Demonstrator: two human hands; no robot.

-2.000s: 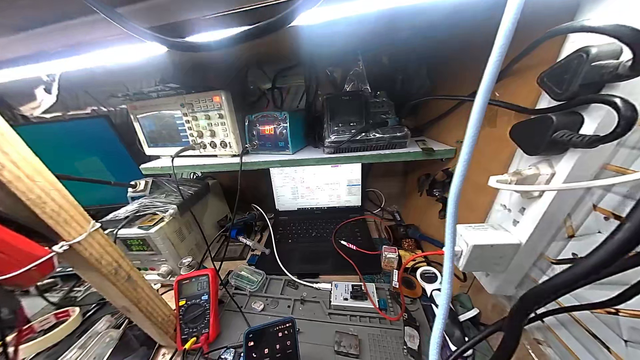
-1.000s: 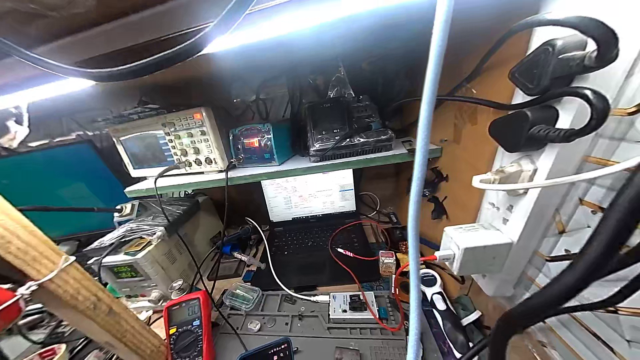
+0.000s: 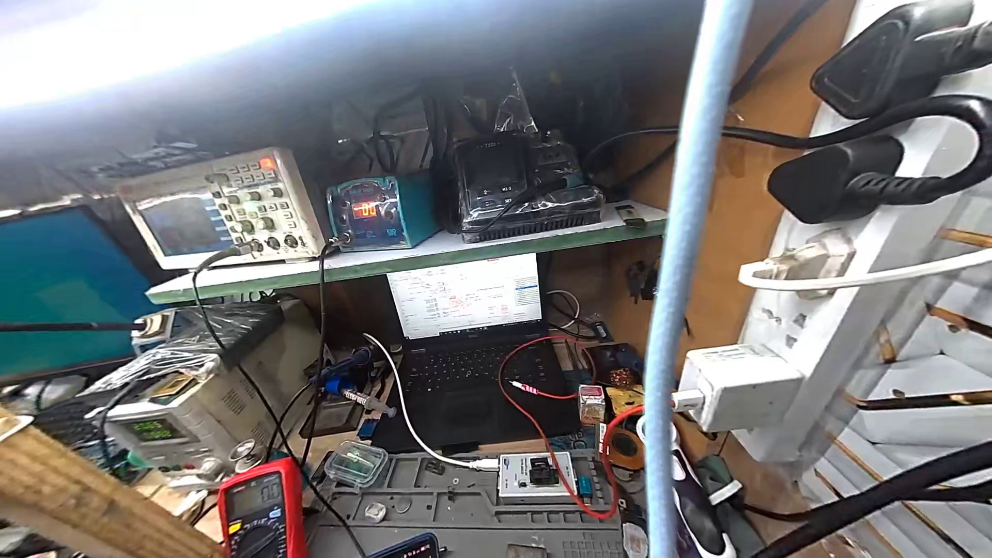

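Neither of my hands shows in the head view. An open laptop [image 3: 484, 395] with a lit screen sits below the shelf. In front of it, a small white programmer box with a black socket [image 3: 536, 475] lies on the grey work mat [image 3: 449, 515], a white cable joined to its left side. A red test lead [image 3: 508, 380] loops over the laptop's right part and past the box. At the lower left lies a red multimeter [image 3: 262, 511]. A phone [image 3: 409, 547] is cut off by the bottom edge. Left of the box is a small clear plastic case [image 3: 356, 463].
The green-edged shelf [image 3: 418, 260] holds an oscilloscope [image 3: 225, 205], a blue station with a red display [image 3: 380, 211] and a plastic-wrapped black device [image 3: 523, 186]. A bench power supply [image 3: 209, 403] stands left. A light-blue cable [image 3: 682, 271] hangs in front; plugs and a white adapter [image 3: 740, 385] fill the right.
The view has shifted and moved closer to the shelf and laptop. Nothing on the bench has plainly moved.
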